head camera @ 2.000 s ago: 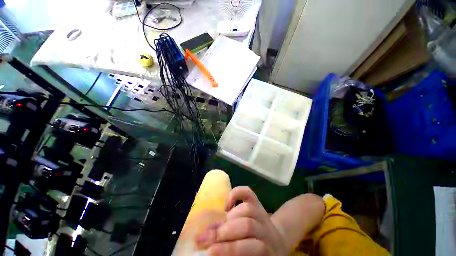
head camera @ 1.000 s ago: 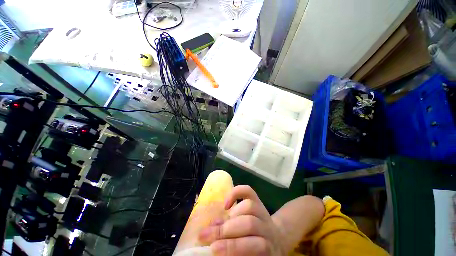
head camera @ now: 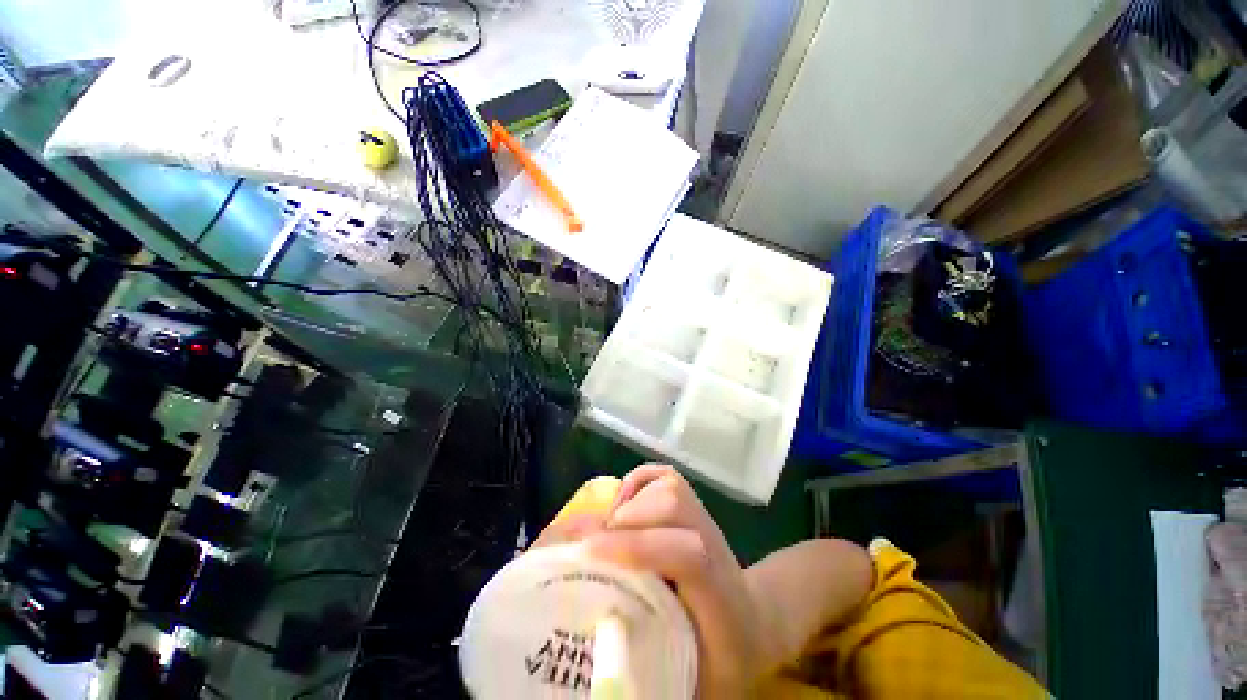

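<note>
My right hand [head camera: 691, 550], in a yellow sleeve, is shut around a lidded cup [head camera: 527, 636] at the bottom centre. The cup's round white lid faces me, with dark printed text. A pale straw-like piece stands up from the lid and is cut off by the bottom edge. A little of the cup's yellowish side shows beyond my fingers. My left hand is not in view.
Camcorders [head camera: 171, 349] with red lights stand on the rack at left. A cable bundle [head camera: 472, 260] hangs beside papers [head camera: 615, 178] and an orange pen [head camera: 536, 178]. A white divided tray [head camera: 698, 358] lies before a blue crate [head camera: 855, 328].
The cup has tipped so that its lid and printed text now show; before, its yellowish side pointed away from me. My right hand still holds it. The view has shifted slightly.
</note>
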